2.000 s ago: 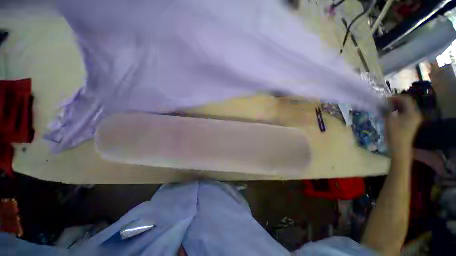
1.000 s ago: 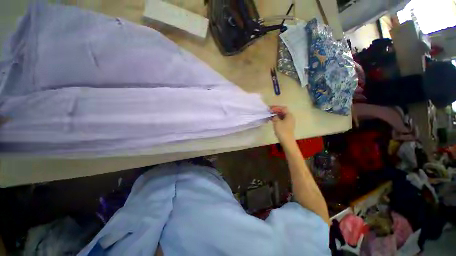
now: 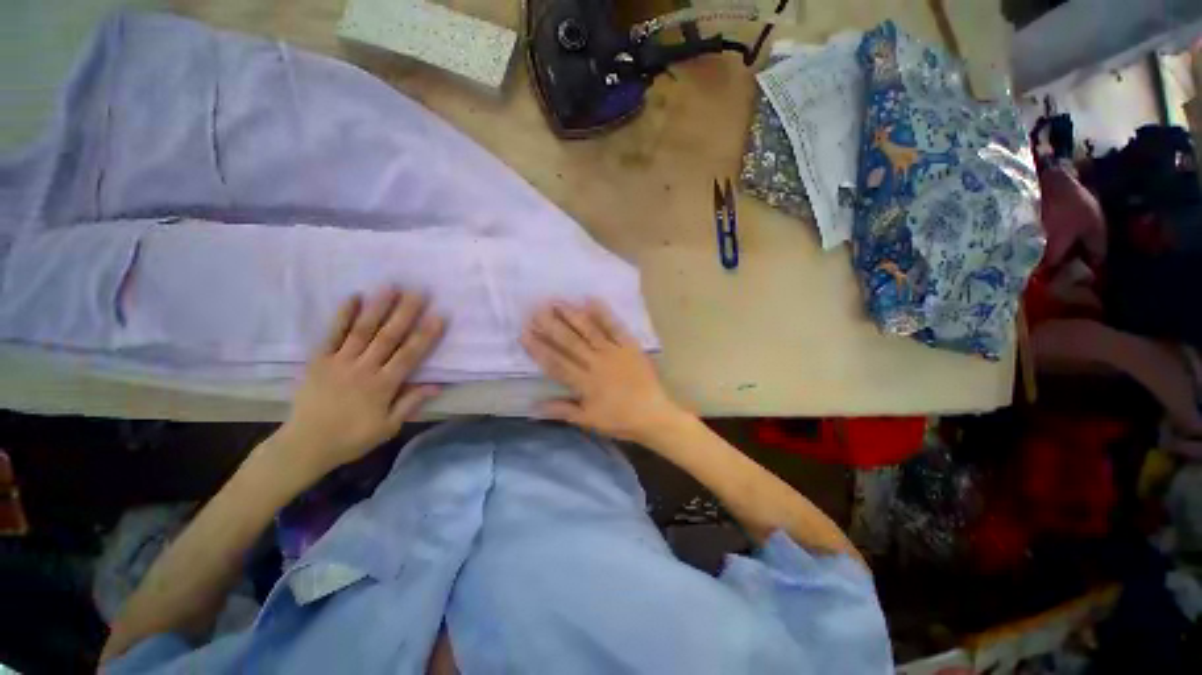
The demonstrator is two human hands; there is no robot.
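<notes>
The lilac garment piece (image 3: 435, 264) lies spread over the pressing board on the table, its long near edge along the table's front edge. My left hand (image 3: 365, 373) lies flat on its near edge, palm down, fingers spread. My right hand (image 3: 600, 373) lies flat near its right end, fingers slightly apart, gripping nothing. The board is hidden under the cloth, with only a pale strip showing along the front.
An iron (image 3: 580, 66) stands at the back middle, beside a speckled white block (image 3: 429, 42). Thread snips (image 3: 726, 227) lie right of the cloth. Blue floral cloth in clear plastic (image 3: 939, 198) and a paper sheet (image 3: 820, 132) are at the right.
The lilac cloth has gone from raised to lying flat. My right hand has let go of its right tip and moved left onto it. My left hand has come fully into view.
</notes>
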